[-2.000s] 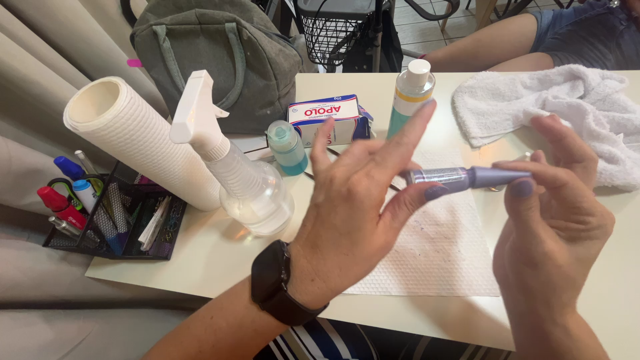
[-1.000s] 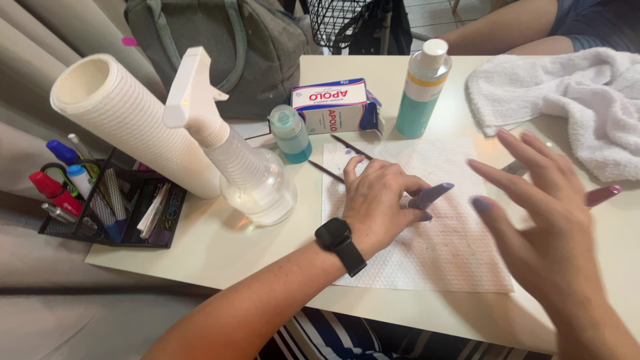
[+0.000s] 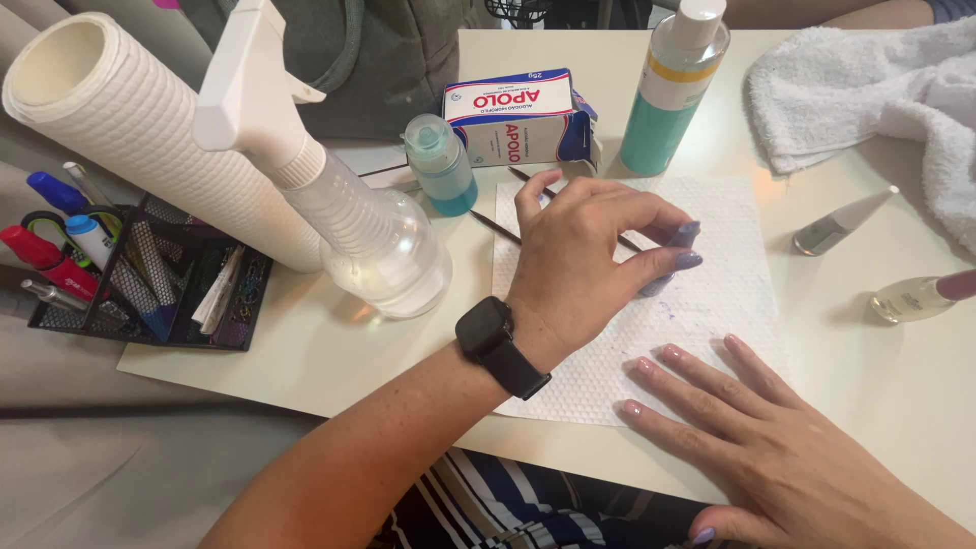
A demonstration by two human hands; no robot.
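Note:
My left hand (image 3: 587, 259), with a black watch (image 3: 492, 343) on its wrist, holds the lilac cap (image 3: 681, 235) of a nail polish bottle (image 3: 657, 285) between thumb and fingers. The bottle is mostly hidden behind the thumb, over a white paper towel (image 3: 579, 381). My right hand (image 3: 732, 427) lies palm down with fingers spread, fingertips on the towel's lower right part. Its fingernails look pale pink and glossy, its thumbnail lilac. Small lilac marks dot the towel. Two thin dark sticks (image 3: 496, 227) lie partly under my left hand.
A spray bottle (image 3: 389, 252), paper towel roll (image 3: 175, 145) and mesh pen organizer (image 3: 183, 305) stand left. Behind are a small blue bottle (image 3: 441, 168), cotton box (image 3: 507, 114) and teal liquid bottle (image 3: 663, 107). Two polish bottles (image 3: 831, 229), (image 3: 907, 300) and a white towel (image 3: 846, 99) are right.
My right hand has come down from the air and now lies flat with its fingertips on the paper towel. My left hand still holds the lilac cap. The view has moved closer to the table.

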